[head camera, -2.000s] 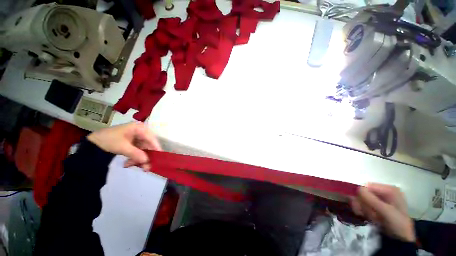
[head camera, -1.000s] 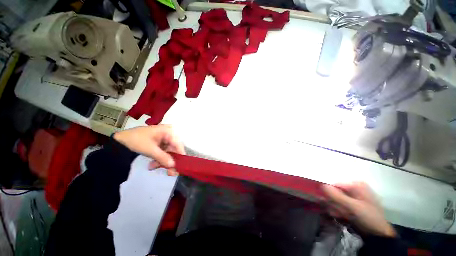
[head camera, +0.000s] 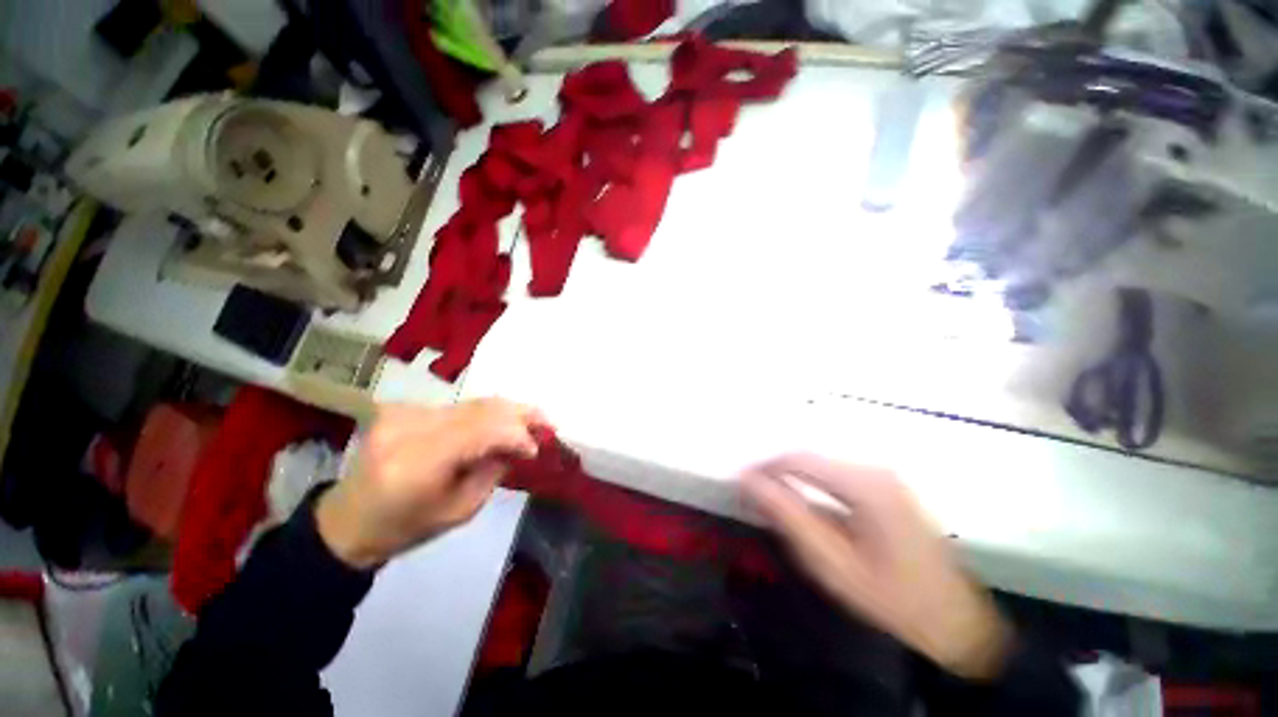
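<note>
A red fabric strip (head camera: 631, 513) hangs along the table's front edge, blurred. My left hand (head camera: 443, 469) has its fingertips closed on the strip's left end. My right hand (head camera: 858, 539) is blurred at the table edge near the strip's right part; whether it holds the strip cannot be told. A pile of red strips (head camera: 603, 161) lies on the back left of the white table. The sewing machine head (head camera: 1065, 210) stands at the right with its lamp glaring. Black-handled scissors (head camera: 1118, 385) lie under the machine arm.
A second sewing machine (head camera: 273, 189) stands at the far left, with a dark flat object (head camera: 262, 322) in front of it. Red fabric (head camera: 231, 490) hangs below the table at the left. Neon green material (head camera: 470, 35) shows at the back. White fabric (head camera: 1117, 689) shows below the table at the right.
The strip was stretched taut between both hands; now it hangs slack and lower. My right hand has moved left, toward my left hand. The view has shifted slightly.
</note>
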